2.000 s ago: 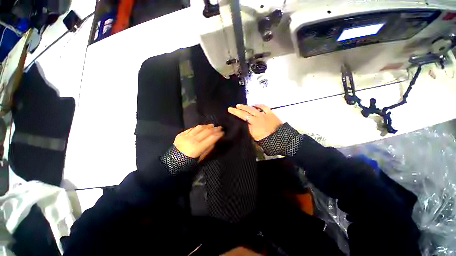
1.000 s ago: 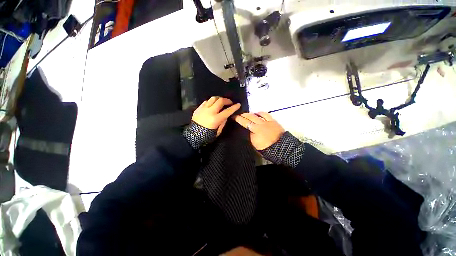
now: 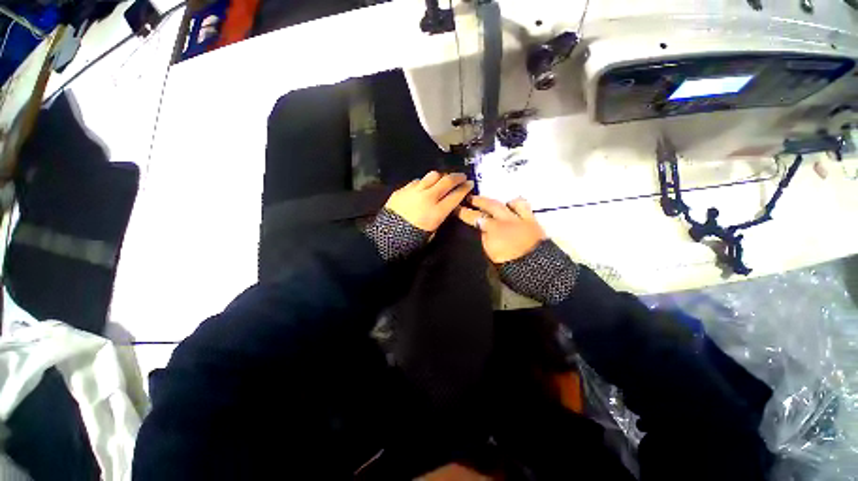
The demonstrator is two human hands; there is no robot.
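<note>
A large black padded mesh panel (image 3: 310, 160) lies flat on the white table, its right edge under the presser foot (image 3: 473, 155) of the sewing machine. A camouflage webbing strip (image 3: 363, 131) runs along it. My left hand (image 3: 428, 201) lies on the panel, fingertips just in front of the presser foot. My right hand (image 3: 506, 230) is beside it at the panel's right edge, fingertips nearly touching the left ones. Both hands press on the cloth; whether fingers pinch it is hidden. The panel's near end hangs towards my lap, dark against my clothing.
The white machine head (image 3: 564, 150) with its lit control panel (image 3: 710, 87) is upper right. A black jointed bracket (image 3: 712, 224) stands right of the needle. Clear plastic bag (image 3: 809, 348) lies lower right, white bag (image 3: 94, 376) lower left, stacked black panels (image 3: 75, 202) at left.
My left hand has moved forward and right, beside the right hand near the presser foot. The right hand stays by the panel's edge. The camera view has shifted slightly.
</note>
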